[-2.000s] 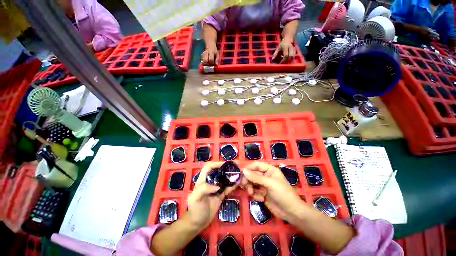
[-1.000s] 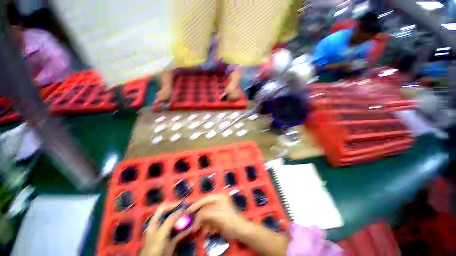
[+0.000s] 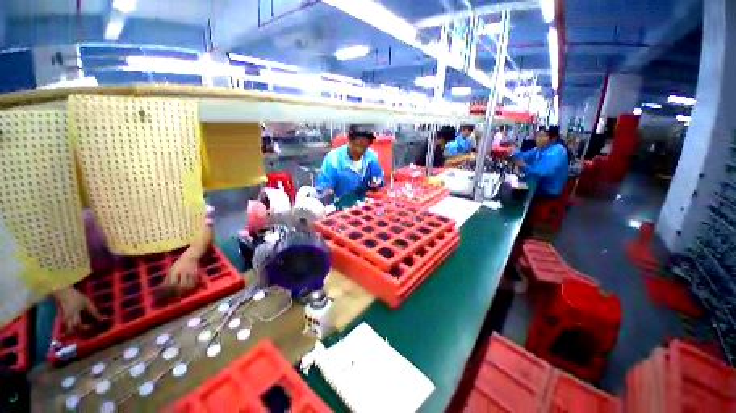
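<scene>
The red turnover tray (image 3: 257, 373) is cut off by the bottom edge, with only its far corner in view. One black watch (image 3: 277, 398) lies in a pocket of it. Neither of my hands is in the picture. The spiral notebook (image 3: 373, 373) lies just right of the tray. White round charging discs (image 3: 168, 353) on thin wires lie on the brown board (image 3: 194, 381) beyond the tray.
A person's hands (image 3: 184, 273) are over a tray across the bench. A dark blue-purple fan (image 3: 299, 264) and a small white bottle (image 3: 319, 313) stand beyond the notebook. Stacked red trays (image 3: 387, 262) are at centre right. Yellow dotted sheets (image 3: 137, 173) hang at left.
The view has swung up and to the right. My hands, with the dark watch they held, and most of the tray have left the picture; the aisle and hall have come in.
</scene>
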